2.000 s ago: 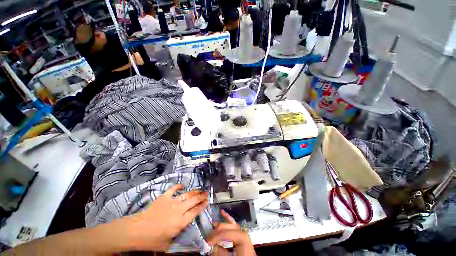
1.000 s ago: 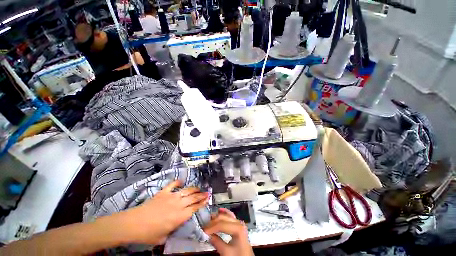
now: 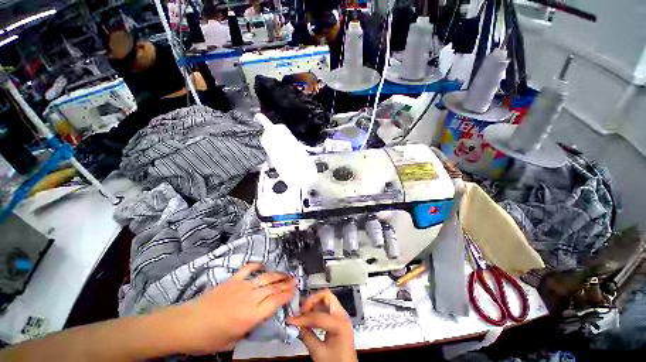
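Note:
The striped garment piece (image 3: pixel 205 272) lies bunched left of the white overlock machine (image 3: pixel 354 184), its edge at the presser foot area (image 3: pixel 299 247). My left hand (image 3: pixel 244 304) lies flat on the cloth with fingers spread, fingertips just in front of the foot. My right hand (image 3: pixel 327 327) is in front of the cloth plate (image 3: pixel 347 298), thumb and index finger pinching the cloth's edge near my left fingertips. The needle itself is too small to make out.
Red-handled scissors (image 3: pixel 498 293), a grey fabric strip (image 3: pixel 448 272), a cream bin (image 3: pixel 499 230), a yellow-handled tool (image 3: pixel 411 274) and metal snips (image 3: pixel 392 302) lie right. A striped pile (image 3: pixel 195 152) lies behind left; thread cones (image 3: pixel 486 85) stand behind. A person (image 3: pixel 145 67) sits back left.
My right hand has risen slightly and its fingers pinch the cloth's edge closer to the plate. My left hand stays on the cloth with little change. The view has shifted slightly.

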